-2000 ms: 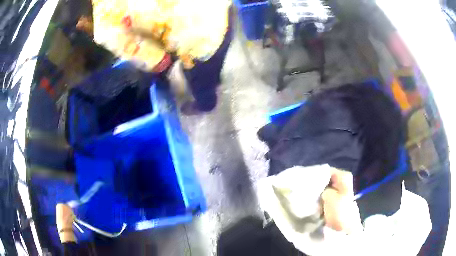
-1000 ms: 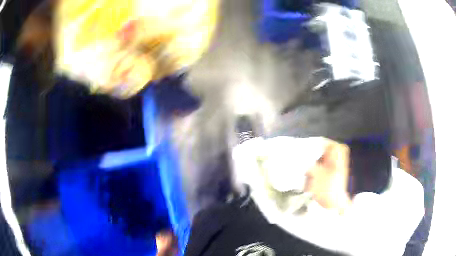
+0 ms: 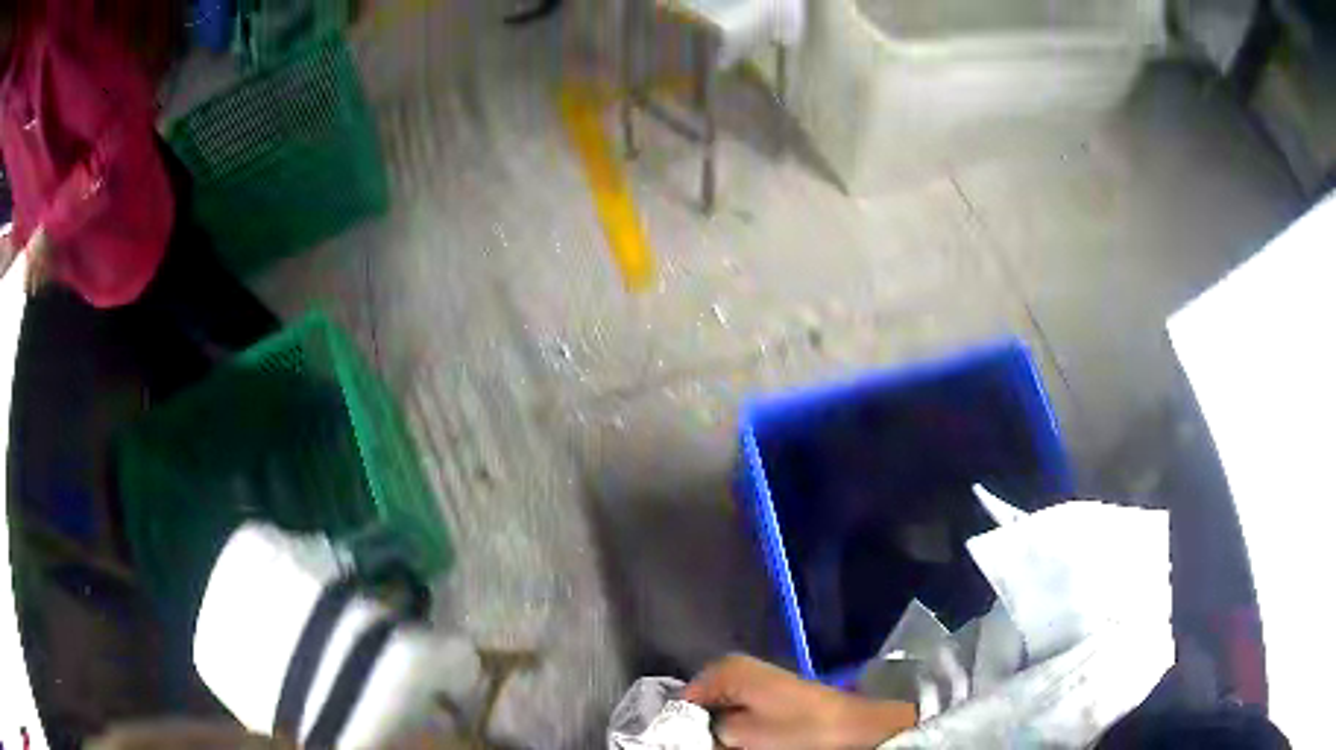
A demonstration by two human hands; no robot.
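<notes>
My right hand (image 3: 784, 706) reaches in from the lower right and is closed on a crumpled white cloth (image 3: 659, 718) near the bottom edge. A larger piece of white fabric (image 3: 1084, 586) lies over my right forearm. My left hand cannot be made out in the picture. A blurred brownish shape lies at the bottom left edge, and I cannot tell what it is.
A blue crate (image 3: 762, 506) stands on the floor beyond my right hand. Green slatted baskets (image 3: 374, 425) and a person in a red top (image 3: 95, 176) are left. A blurred white shape with dark stripes (image 3: 257, 630) is lower left. A large white bin (image 3: 996, 110) stands at the back.
The view has swung from the blue crates and yellow-clad person to a different floor area with green baskets. My right hand still holds white cloth, now lower. The hand seen at bottom left is gone.
</notes>
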